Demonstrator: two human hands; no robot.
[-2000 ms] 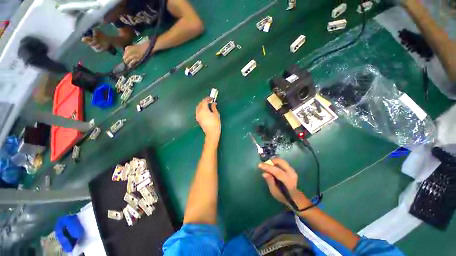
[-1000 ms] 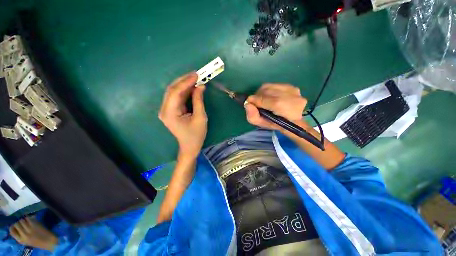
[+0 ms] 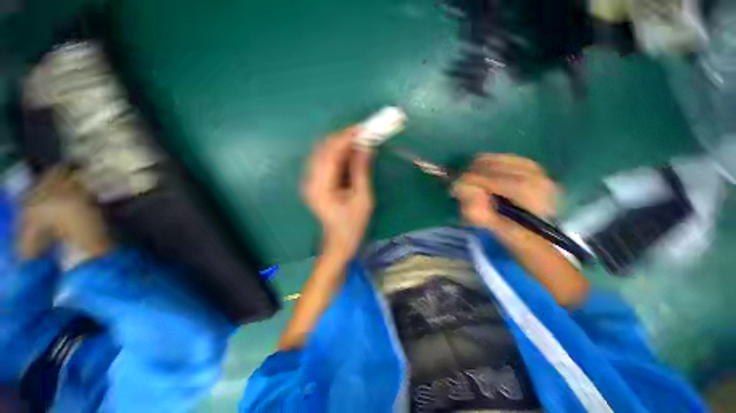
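The frame is blurred by motion. My left hand (image 3: pixel 339 189) pinches a small white module (image 3: pixel 381 127) between thumb and fingers, held up over the green bench with its far end free. My right hand (image 3: pixel 508 193) holds a soldering iron (image 3: pixel 537 226) by its black handle. The iron's thin metal tip points left toward the module's near end. Whether the tip touches the module cannot be told in the blur.
A black tray (image 3: pixel 206 242) with piled white modules (image 3: pixel 105 129) lies at the left. Another person's hands (image 3: pixel 64 214) in blue sleeves reach to its edge. Small black components (image 3: pixel 484 64) lie at the top right. A black gridded tray (image 3: pixel 641 230) lies on white paper at the right.
The view has shifted, so my hands appear further right. I still hold the module and iron. The other person's hands have come up beside the black tray at the left.
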